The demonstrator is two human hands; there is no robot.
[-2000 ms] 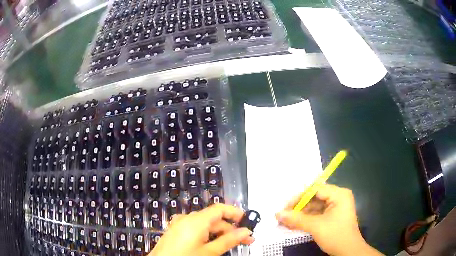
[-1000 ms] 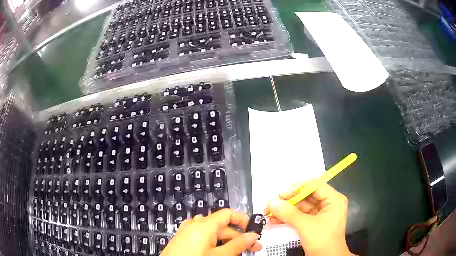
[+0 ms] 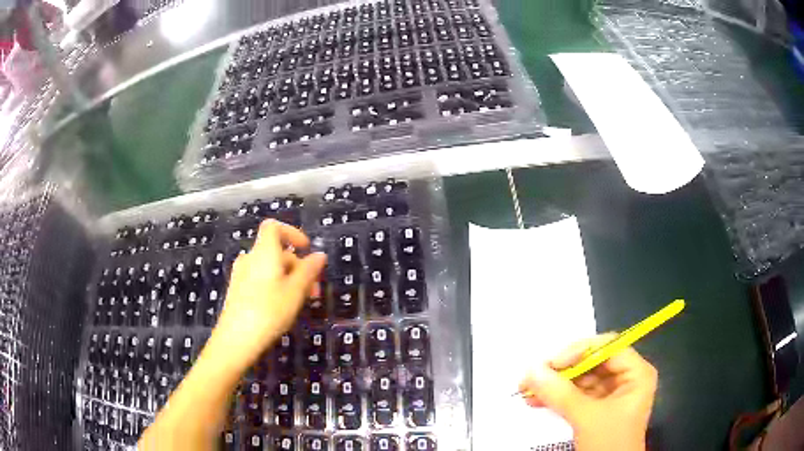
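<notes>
My left hand (image 3: 273,282) is over the filled blister tray (image 3: 448,352), thumb and forefinger close together at a pocket in an upper row. A black housing with a pale mark (image 3: 318,244) shows at these fingertips; whether they grip it or it sits in its pocket is unclear. My right hand (image 3: 599,392) holds a bright yellow pen-shaped tool (image 3: 630,336), its thin tip pointing left over the long white sheet (image 3: 532,299). The fine grid at the sheet's near end is mostly cut off by the bottom edge.
A second filled tray (image 3: 353,145) lies beyond the pale rail (image 3: 476,157). Another white sheet (image 3: 636,128) lies at upper right, beside clear empty trays (image 3: 705,106). A dark phone (image 3: 776,330) is at the right. Stacked trays (image 3: 35,326) stand at the left edge.
My left hand has moved from beside the white sheet up and left over the tray. My right hand and the yellow tool have moved slightly right, away from the housing. The whole view has shifted.
</notes>
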